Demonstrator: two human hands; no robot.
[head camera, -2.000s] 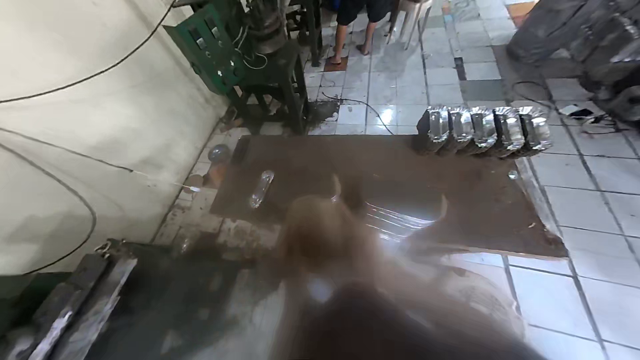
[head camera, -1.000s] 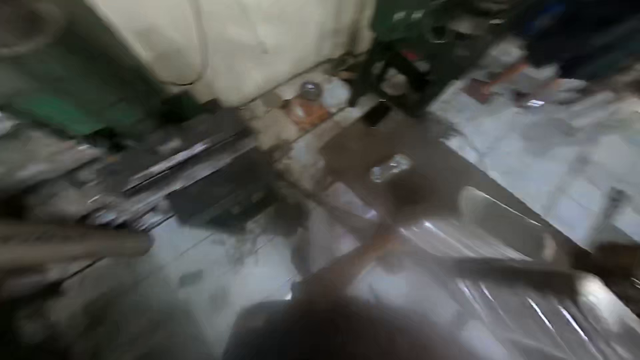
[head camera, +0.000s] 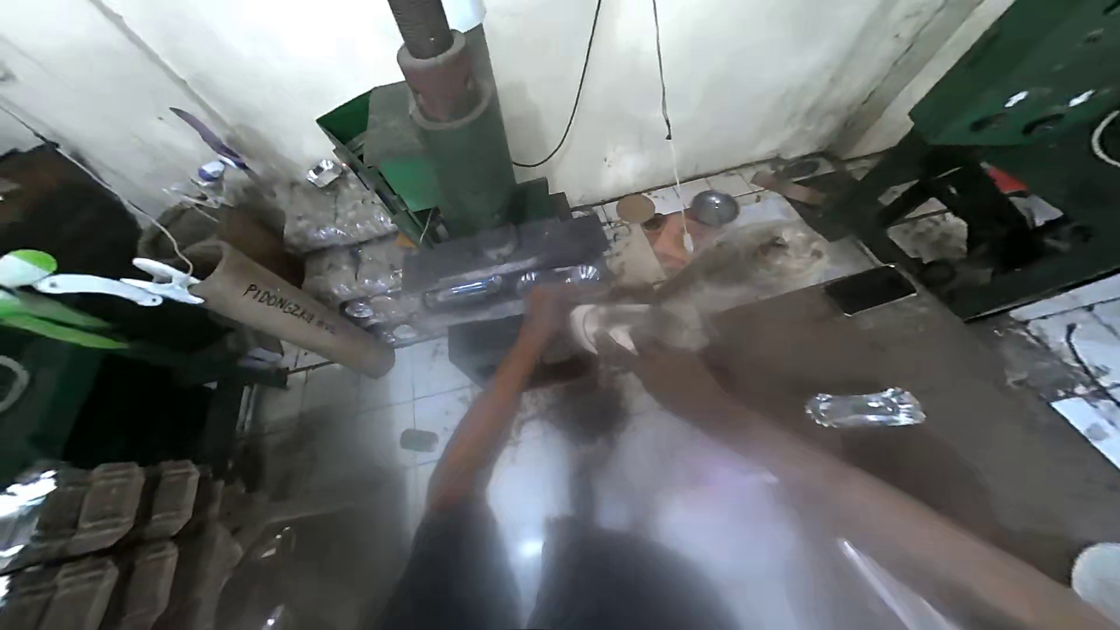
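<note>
My left hand (head camera: 547, 308) is at the front edge of the dark metal die block (head camera: 507, 254) under a green press (head camera: 464, 157); a shiny clear or foil piece (head camera: 560, 276) lies right behind the hand. My right hand (head camera: 643, 350) is blurred, just right of it, against a whitish, round-ended object (head camera: 591, 328) whose kind is unclear. Blur hides the fingers of both hands. A shiny molded tray-like piece (head camera: 864, 409) rests on the brown board (head camera: 787, 350) beyond my right forearm.
A phone-like dark slab (head camera: 871, 290) lies at the board's far edge. On the left are a cardboard tube (head camera: 289, 306) with writing, green-and-white handles (head camera: 114, 284) and stacked trays (head camera: 114, 499). Another green machine (head camera: 1032, 87) stands at the right. Cables hang down the wall.
The view has swung strongly to the left, bringing the press into sight. Both hands, over the brown board two seconds ago, are now at the press's die block.
</note>
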